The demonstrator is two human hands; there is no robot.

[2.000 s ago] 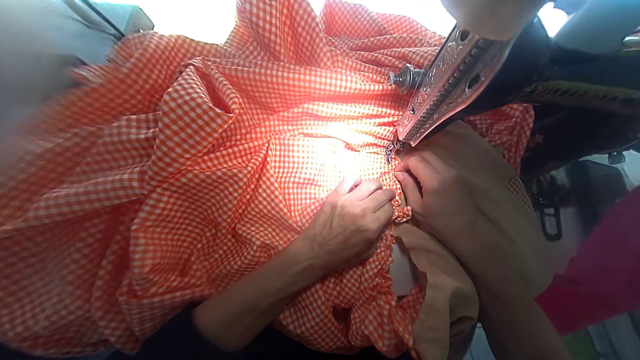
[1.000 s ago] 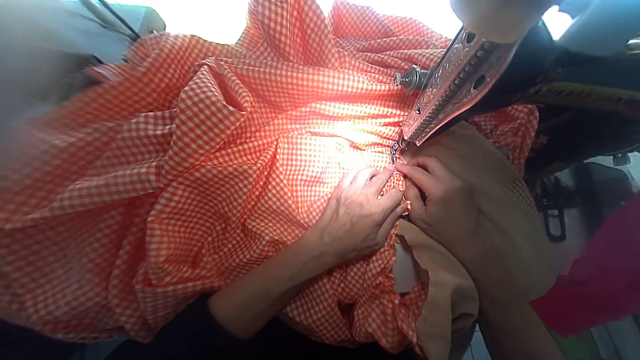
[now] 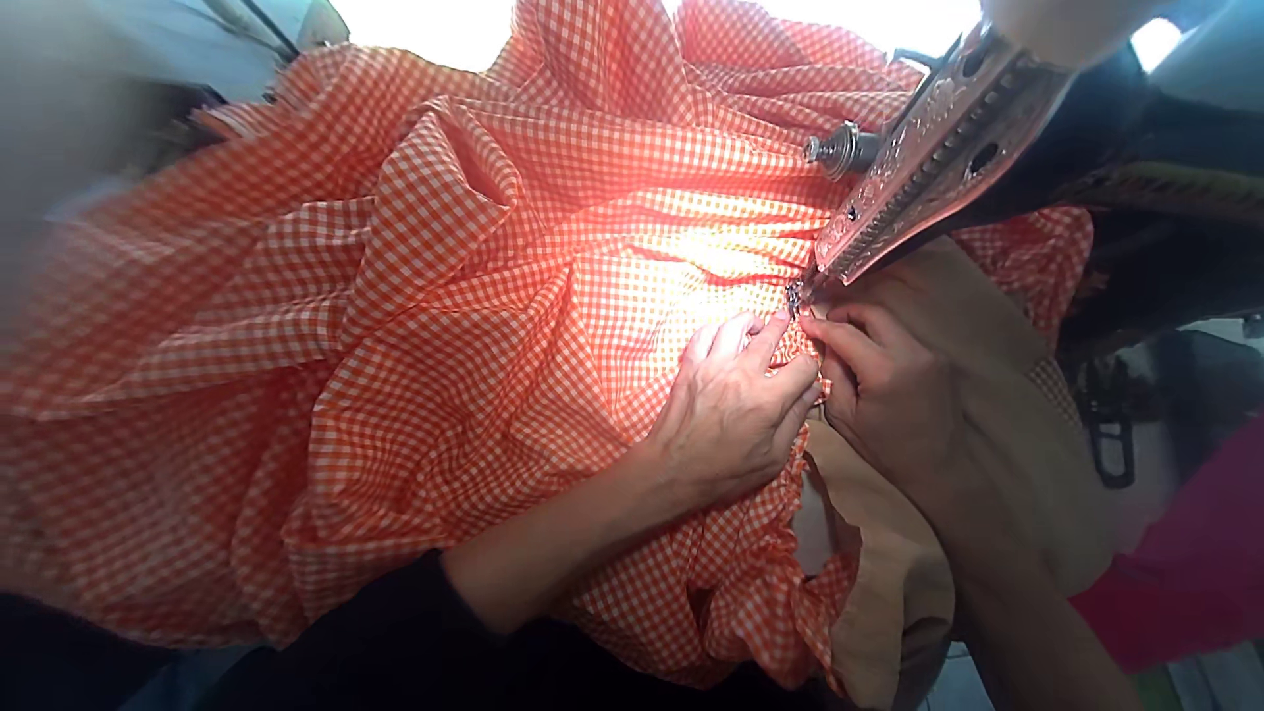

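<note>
Orange-and-white gingham fabric [image 3: 474,365] spreads in folds under a sewing machine's head [image 3: 928,158]. The presser foot [image 3: 794,294] rests by a gathered edge of the gingham, where tan fabric [image 3: 1017,395] lies alongside. My left hand [image 3: 741,405] presses on the gingham just below the foot, its fingertips on the gathers. From the other side, my right hand [image 3: 879,385] pinches the gathered edge between thumb and forefinger, close to the foot. Both hands nearly touch. Bright lamp light washes out part of the gingham near the left fingertips.
A metal thread-tension knob [image 3: 839,151] sticks out from the machine head. Dark machine parts stand at the upper right. Magenta fabric [image 3: 1185,553] hangs at the lower right, below a dark metal loop [image 3: 1113,449]. Some pale object with a dark cable [image 3: 267,30] is at the upper left.
My left hand has moved up toward the presser foot, its fingers stretching nearer to it than two seconds ago. My right fingertips stay close to the foot.
</note>
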